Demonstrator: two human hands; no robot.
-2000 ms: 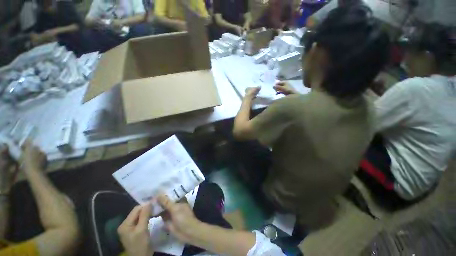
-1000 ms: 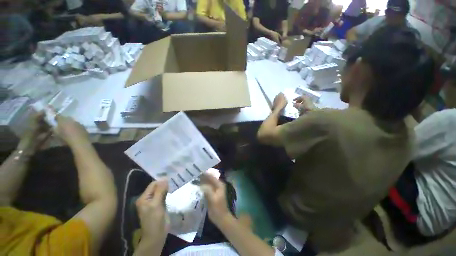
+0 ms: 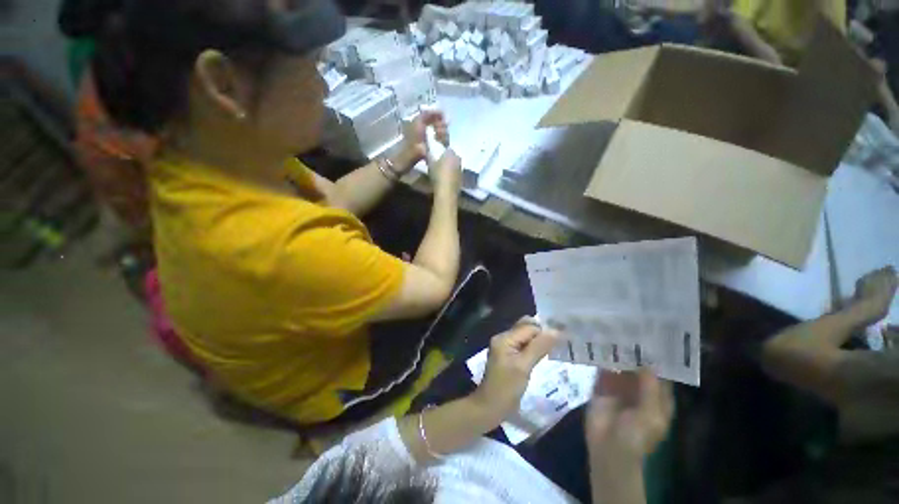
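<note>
A white printed leaflet (image 3: 626, 300), with short black bars along its lower side, is held up unfolded in front of me. My left hand (image 3: 518, 364) grips its lower left corner between thumb and fingers. My right hand (image 3: 631, 413) is blurred at the leaflet's lower edge; whether it grips the sheet I cannot tell. More printed sheets (image 3: 547, 394) lie below my hands, on my lap, partly hidden by my left hand.
An open brown carton (image 3: 705, 177) stands on the white-covered table (image 3: 562, 182). Small white boxes (image 3: 483, 49) are heaped at the back. A person in a yellow shirt (image 3: 266, 285) sits at left, with a pale cord (image 3: 419, 359) beside them. Another person's forearm (image 3: 813, 340) is at right.
The view has swung left, so the carton and table appear further right. The leaflet is still held up, now more upright. My right hand has come to its lower edge.
</note>
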